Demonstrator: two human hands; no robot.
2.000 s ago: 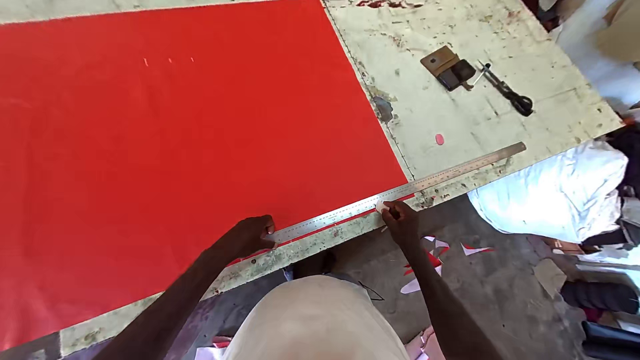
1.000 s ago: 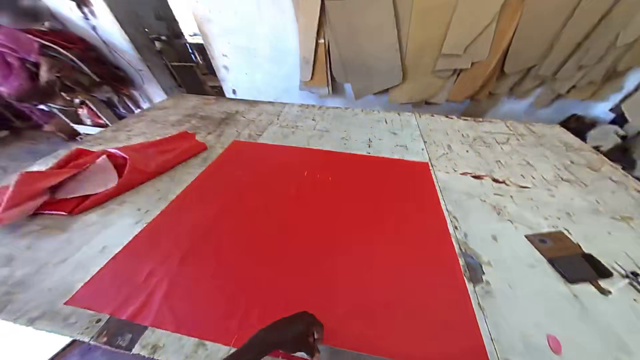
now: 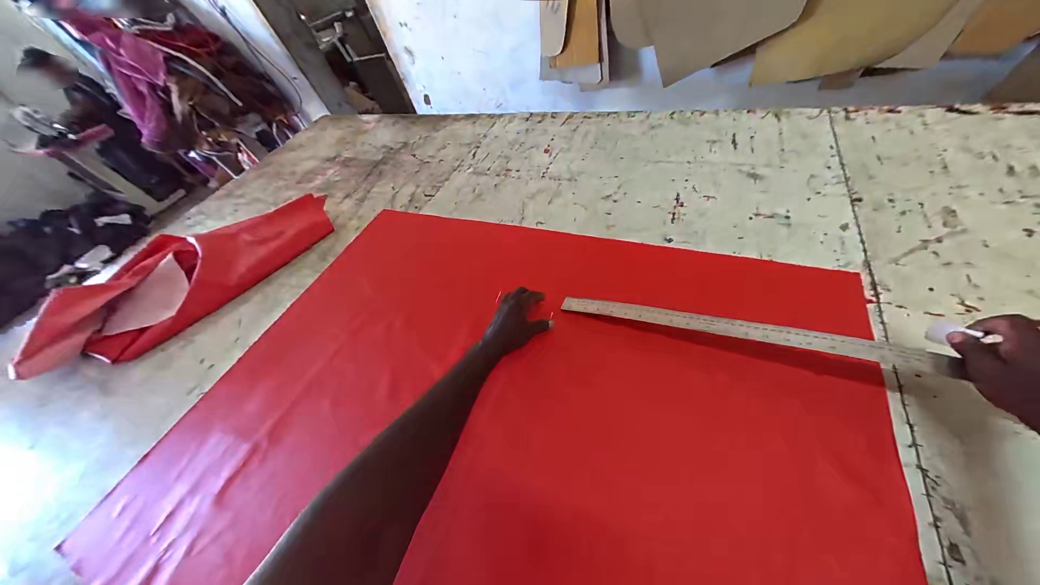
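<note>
A large red sheet of material (image 3: 650, 455) lies spread on the worn table. My left hand (image 3: 520, 317) rests on it near small light marks, fingers apart, holding nothing. At the right edge of the view, my right hand (image 3: 1003, 357) grips one end of a long metal ruler (image 3: 731, 327) together with a small white piece (image 3: 946, 331), perhaps chalk. The ruler reaches leftward over the sheet and casts a shadow under it, so part of it is raised. Its free end is a short way right of my left hand.
A crumpled red piece of material (image 3: 244, 252) lies on the table (image 3: 650, 179) at the left. Brown and tan flat templates (image 3: 715, 32) hang on the wall behind. A person (image 3: 97, 114) is beyond the table at the far left, near piled cloth (image 3: 138, 73).
The view has swung up toward the wall. My hands have left the sheet's near edge; the ruler, which lay along that edge, now extends over the sheet's upper right part.
</note>
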